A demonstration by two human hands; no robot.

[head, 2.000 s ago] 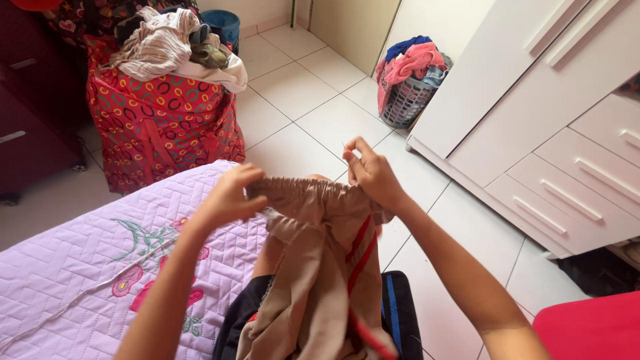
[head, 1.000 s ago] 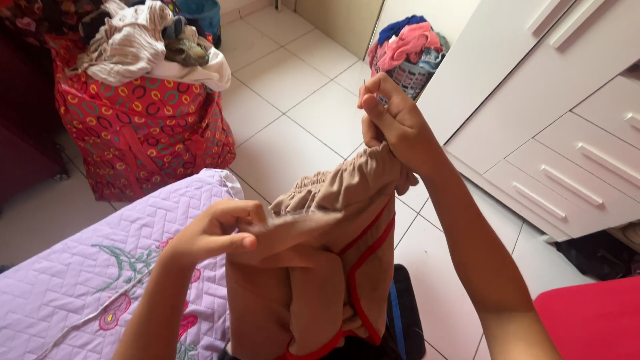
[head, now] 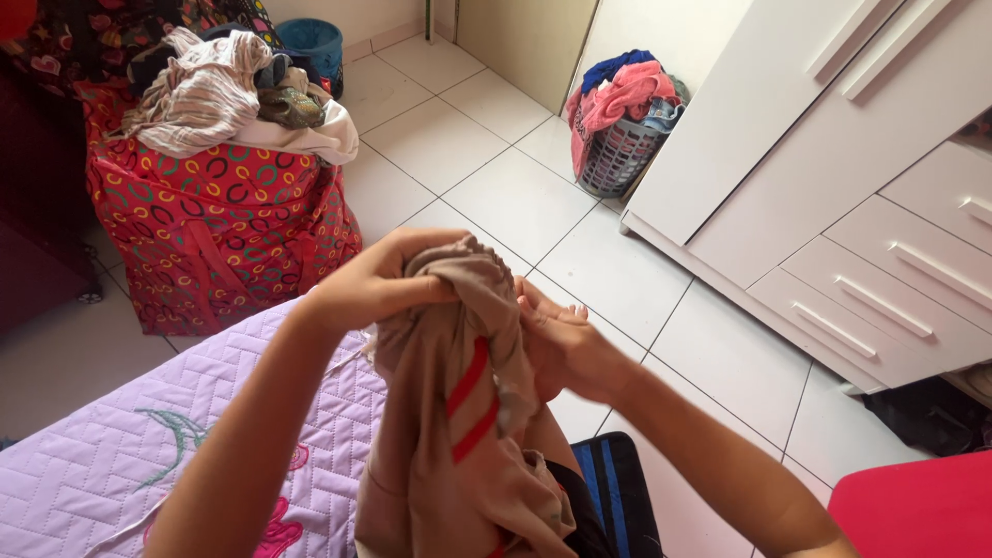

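Note:
A beige garment [head: 434, 434] with red stripes and a gathered elastic waistband hangs bunched in front of me, over my lap. My left hand [head: 387, 283] grips the bunched waistband from the left, thumb on the near side and fingers over the top. Against the right side of the same band is my right hand [head: 570, 337], its fingers partly bent; the cloth hides part of them, so its hold cannot be made out. The lower end of the garment runs out of the bottom of the view.
A lilac quilted bedcover [head: 232, 403] lies at left. Beyond it stands a red patterned bag [head: 225, 232] topped with clothes, beside a blue bin [head: 314, 46]. A full laundry basket [head: 620, 159] stands by the white wardrobe [head: 783, 132]. A red surface [head: 922, 504] is at lower right.
The waistband was stretched between my hands two seconds ago; now it is bunched. My right hand has come down from its raised position and both hands are closer together.

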